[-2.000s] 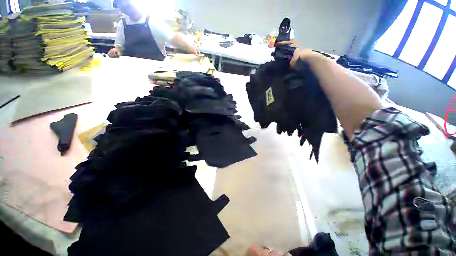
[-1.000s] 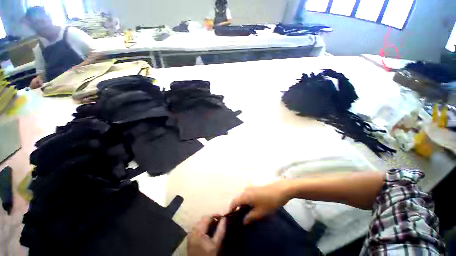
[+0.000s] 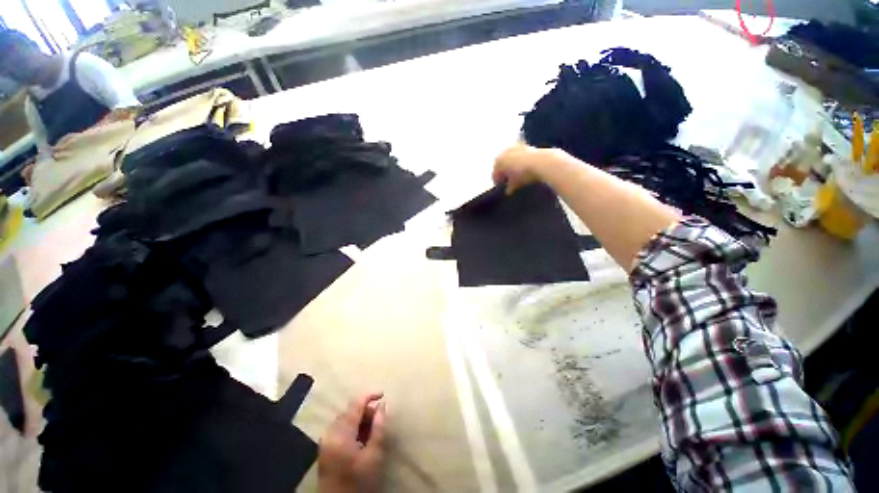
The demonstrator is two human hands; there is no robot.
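My right hand (image 3: 518, 169) reaches forward over the table and pinches the top edge of a flat black bag panel (image 3: 522, 246). The panel has a narrow tab at each side and its lower part faces me. It cannot be told whether it touches the table. My left hand (image 3: 353, 453) is low in the middle, cut off by the bottom edge, with thumb and fingers a little apart and nothing seen in it. Fanned stacks of black panels (image 3: 231, 424) cover the left side, and a smaller stack (image 3: 352, 197) lies behind them.
A heap of black strips (image 3: 607, 106) lies just beyond my right hand. Black specks (image 3: 583, 395) dot the table at right. Yellow containers (image 3: 839, 212) stand at the right end. Beige pieces (image 3: 82, 168) lie at back left, beside a person (image 3: 72, 87) in an apron.
Both hands worked together on a black piece near the table's front edge. Now my right hand has moved forward with a panel, and my left hand has let go and stays near the front.
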